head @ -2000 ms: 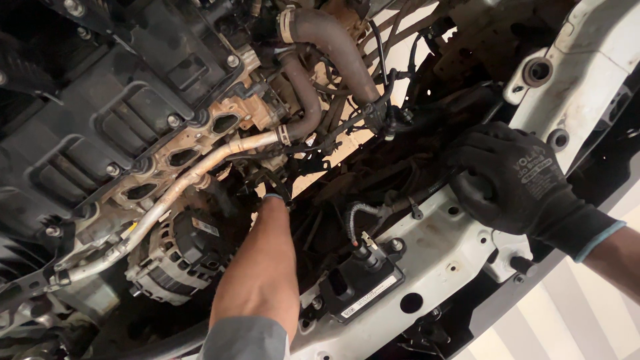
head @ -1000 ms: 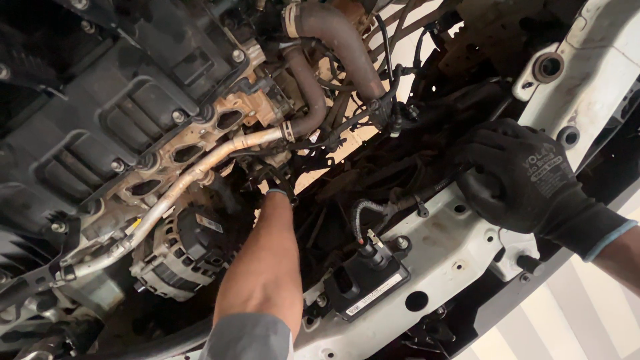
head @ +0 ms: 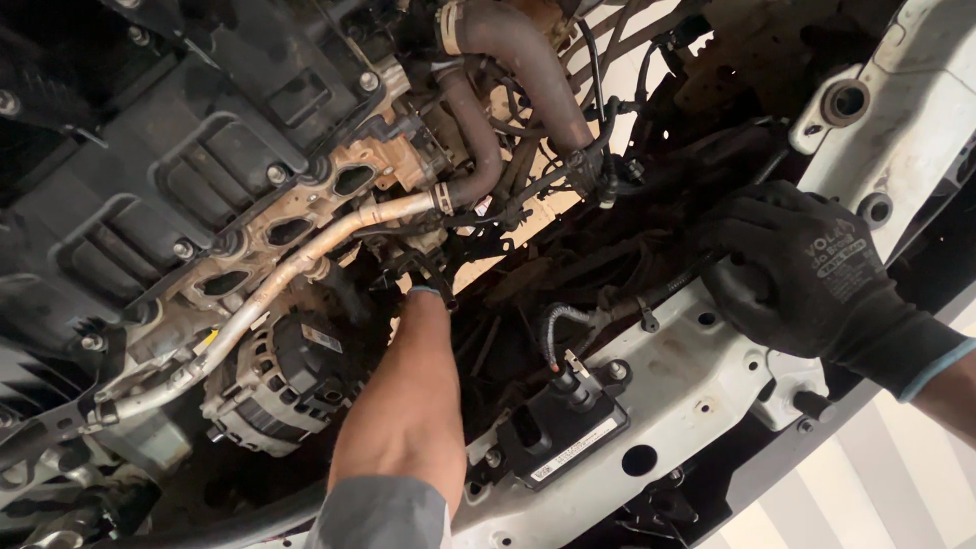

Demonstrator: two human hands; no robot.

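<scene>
My left hand (head: 427, 278) is deep in the engine bay, mostly hidden; only the glove's cuff and a bit of dark glove show below a metal coolant pipe (head: 313, 255). Whether it holds anything cannot be seen. To its left is the alternator (head: 278, 389). In a black work glove, my right hand (head: 793, 274) rests with curled fingers over the pale front crossmember (head: 686, 381), beside a corrugated wiring conduit (head: 686, 278). Its fingertips are hidden. Between the arms, a black electronic module (head: 564, 438) with a plug and cable is bolted to the crossmember.
The black engine cover (head: 183, 152) fills the upper left, with open ports (head: 290, 231) in the cylinder head along its edge. Rubber hoses (head: 534, 69) curve down at top centre, near hanging wiring (head: 610, 152). A striped floor (head: 862, 473) shows at lower right.
</scene>
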